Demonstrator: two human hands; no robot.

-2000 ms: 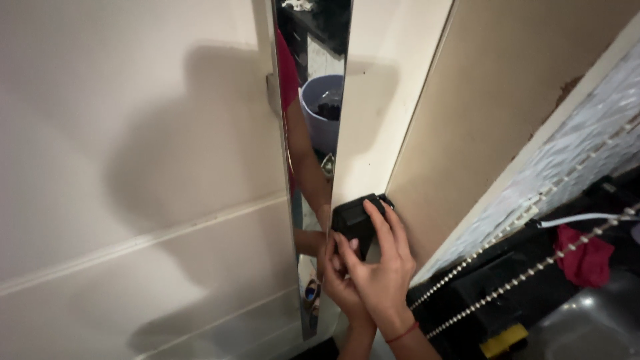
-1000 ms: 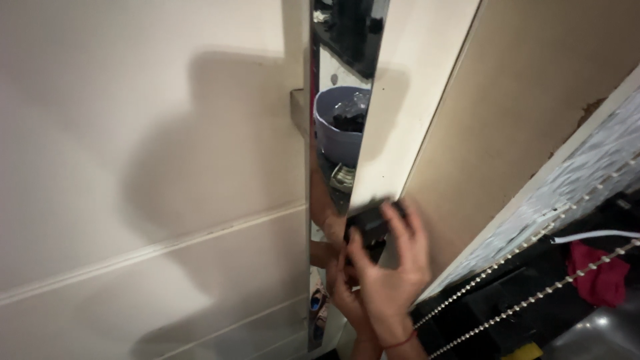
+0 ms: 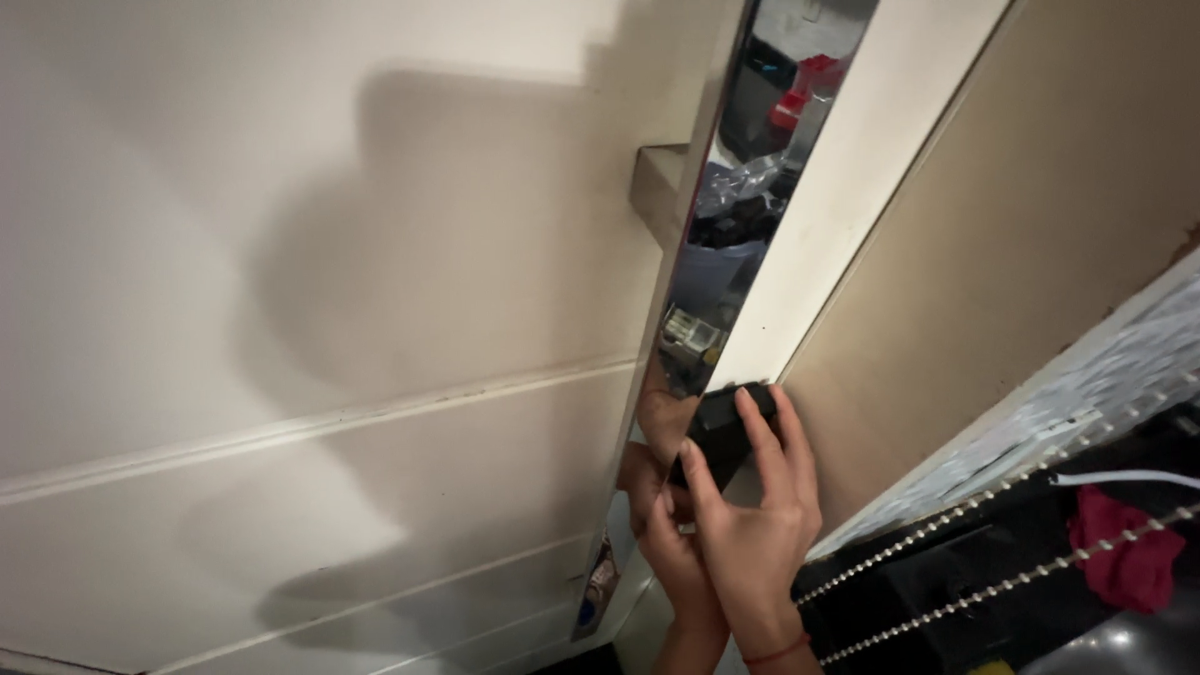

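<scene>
A black box-like object (image 3: 727, 427) sits against the white door edge, beside a long mirror-finish door handle (image 3: 703, 272). My right hand (image 3: 764, 516), with a red thread at its wrist, has its fingers and thumb around the object's top and side. Just below and to the left, my left hand (image 3: 673, 553) is close to the object's lower end, its fingers partly hidden behind my right hand. The handle reflects my hands, a tub and a clear plastic bag. What the black object is, I cannot tell.
A white panelled door (image 3: 328, 375) fills the left. Two beaded chains (image 3: 1022, 572) cross the lower right in front of a dark surface, near a red cloth (image 3: 1125, 548) and a steel basin (image 3: 1125, 647). A beige panel (image 3: 975, 234) stands at right.
My right hand stays on the black object, its fingers shifting slightly over it. The view has shifted, and the handle's reflection now shows a red thing.
</scene>
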